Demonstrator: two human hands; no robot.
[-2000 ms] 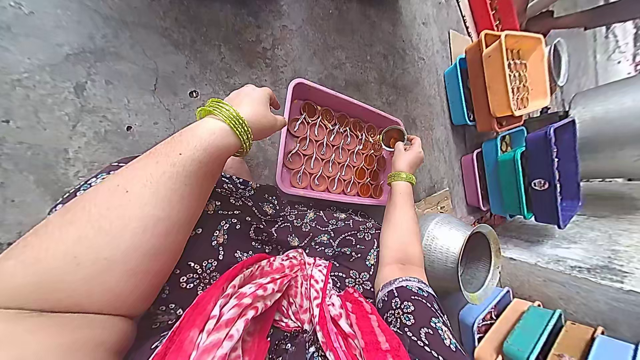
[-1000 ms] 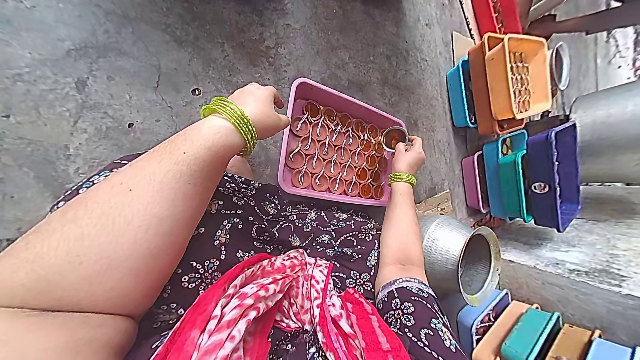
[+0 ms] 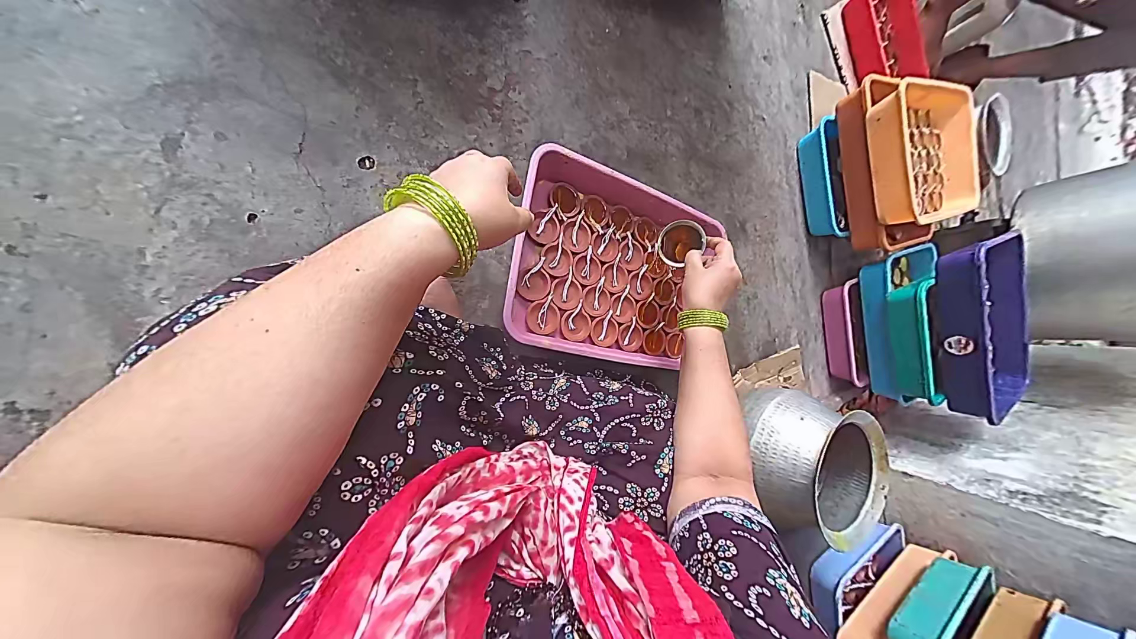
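Note:
A pink plastic tray lies before my lap, filled with rows of small round clay cups. White wicks lie across many of the cups; those along the right and top sides show an orange-brown filling. My right hand grips a small round metal cup with brownish content, over the tray's upper right corner. At the tray's upper left edge is my left hand, fingers bent, thumb and fingertips near the rim. Whether its fingertips hold anything cannot be told. Green bangles circle both wrists.
To the right stand stacked coloured tubs, an orange tub holding rows of cups, and a red one. A metal pot lies near my right elbow, with more tubs below. Another person's arm shows at top right.

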